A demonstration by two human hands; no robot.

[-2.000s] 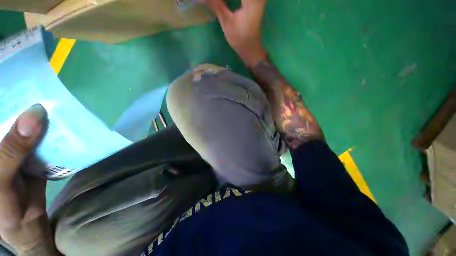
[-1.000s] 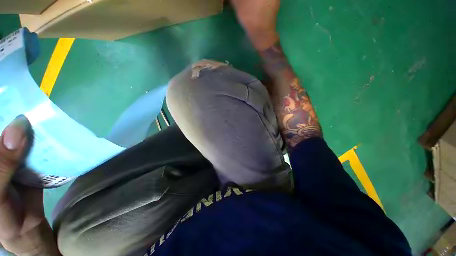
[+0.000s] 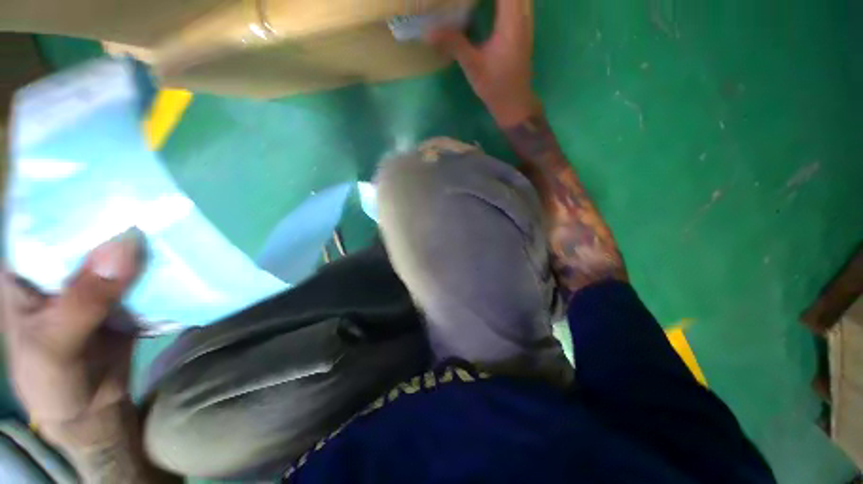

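Note:
My left hand [image 3: 80,321], blurred at the left, holds a pale blue label backing strip [image 3: 161,255], with the thumb on its face. The strip curls down towards my legs, and part of it shows beyond my thigh. A brown carton [image 3: 312,47] lies at the top, cut off by the frame edge. A small whitish label [image 3: 426,24] shows on its side near the right end. My right hand [image 3: 492,57] is at this end, thumb and fingers apart, the thumb touching the label's edge. Its fingertips are partly cut off by the top edge.
The floor is green with yellow lines [image 3: 168,117]. My bent knee [image 3: 464,236] is in the middle, between my arms. Part of another carton [image 3: 847,369] stands at the right edge, beside a brown piece [image 3: 833,293].
My right hand went up past the top edge and is back lower at the carton's end, where the label shows again. The view has shifted, and more of the left hand and strip shows.

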